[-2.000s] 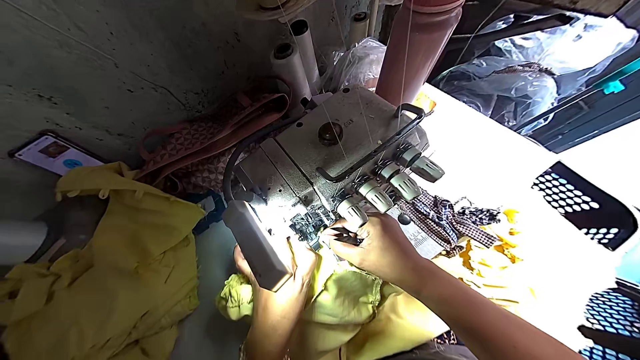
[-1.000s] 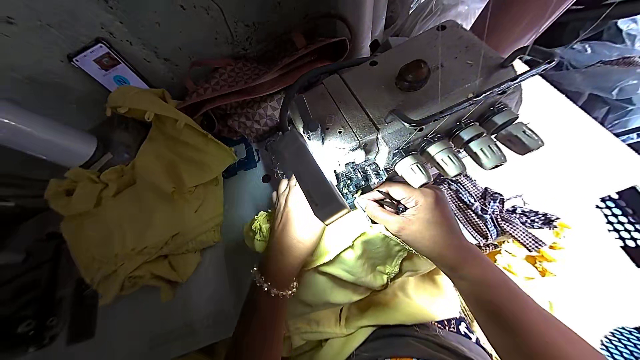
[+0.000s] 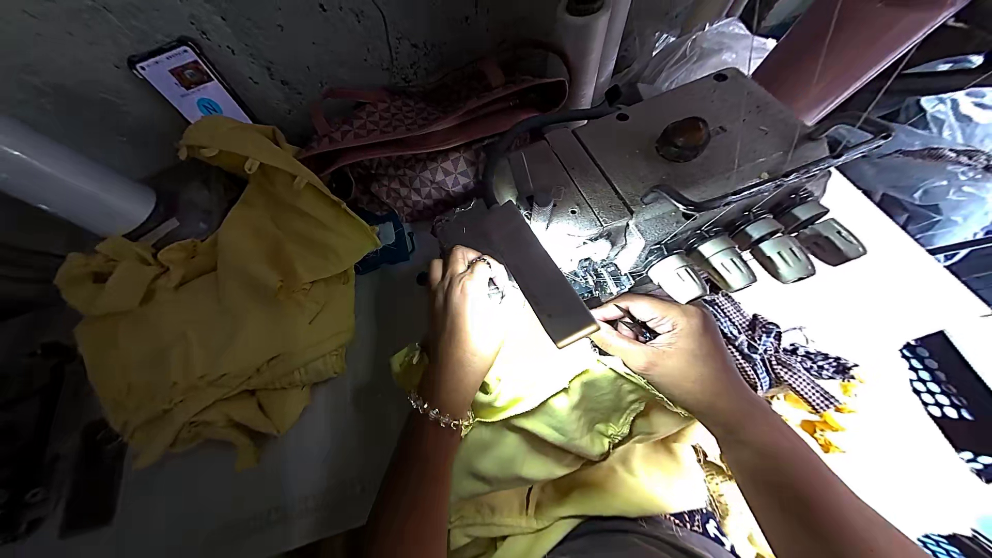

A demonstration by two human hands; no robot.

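Observation:
An overlock sewing machine [image 3: 666,155] with a row of tension dials stands on a white table, its needle area brightly lit. My left hand [image 3: 465,318], with a beaded bracelet at the wrist, lies on yellow fabric [image 3: 558,418] left of the machine's front plate; its fingertips are partly hidden by the plate and glare. My right hand [image 3: 674,341] is just right of that plate, its fingers closed around a small dark tool [image 3: 637,325], perhaps thread snips or tweezers. The fabric runs under both hands down toward my lap.
A second yellow garment [image 3: 232,310] is heaped at left. Behind it are a phone [image 3: 190,85] against the wall and a patterned bag [image 3: 426,163]. Checked fabric strips [image 3: 759,349] and orange scraps [image 3: 825,426] lie right of the machine. Thread cones and plastic bags stand behind.
The view has shifted closer to the machine and leftward. My left hand is now flatter on the fabric, beside the front plate. My right hand still holds the dark tool near the needle area.

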